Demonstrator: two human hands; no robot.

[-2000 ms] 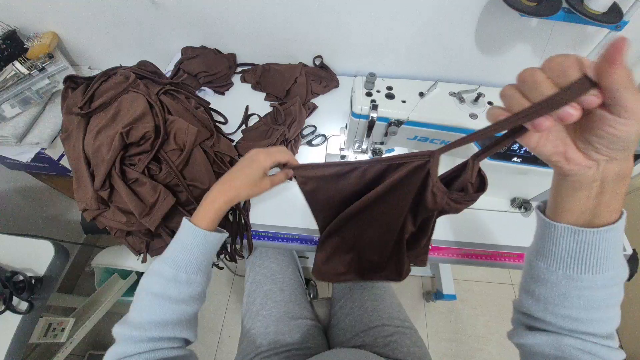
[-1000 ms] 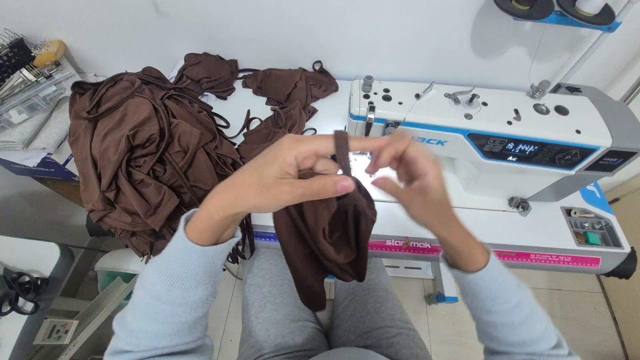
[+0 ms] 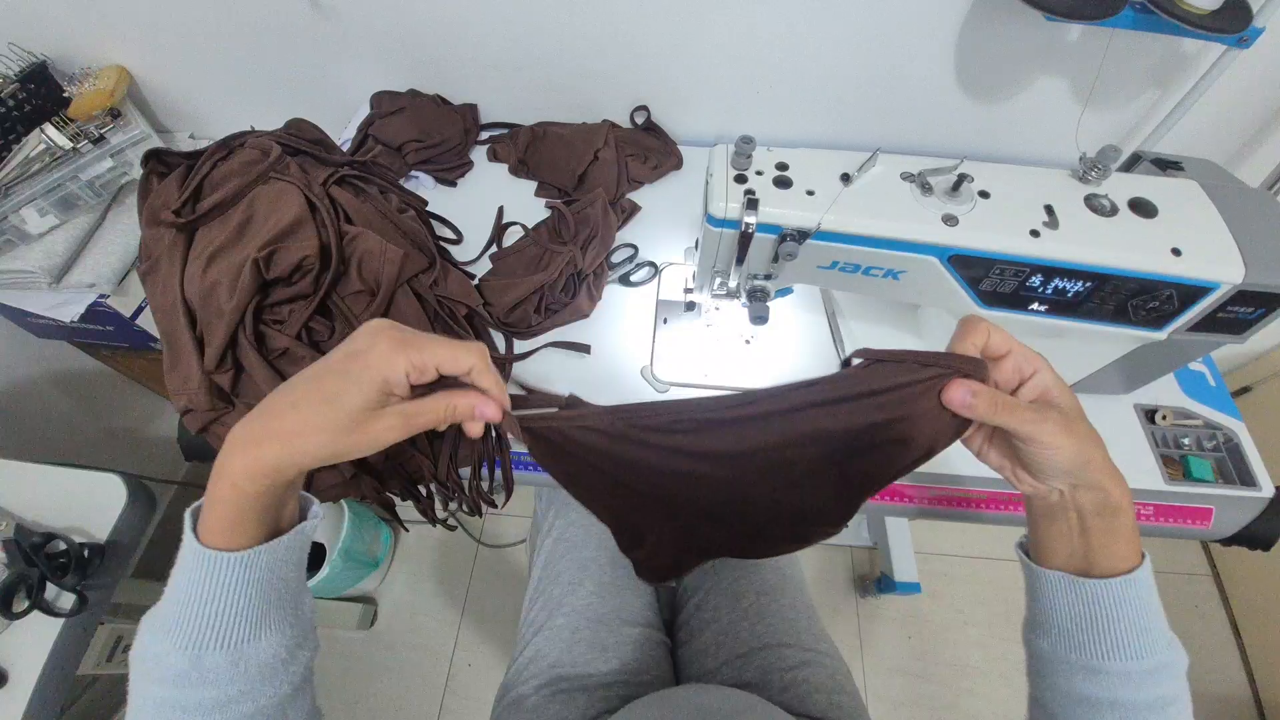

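Note:
A brown fabric garment piece is stretched between my two hands above my lap, its lower edge hanging in a rounded point. My left hand pinches its left corner between thumb and fingers. At the other end, my right hand grips the upper right corner, thumb in front. Behind the cloth stands a white Jack sewing machine with its lamp lit over the needle plate. A large heap of brown garments with thin straps lies to the left, partly behind my left hand.
Smaller brown pieces lie between the heap and the machine, beside black-handled scissors. A pink measuring tape runs along the table's front edge. At right is a tray of small parts. More scissors and a bin are lower left.
My hands, close together over the bunched garment one second ago, have moved apart, and the cloth is now spread between them. The strap that my right hand pulled up earlier is no longer raised.

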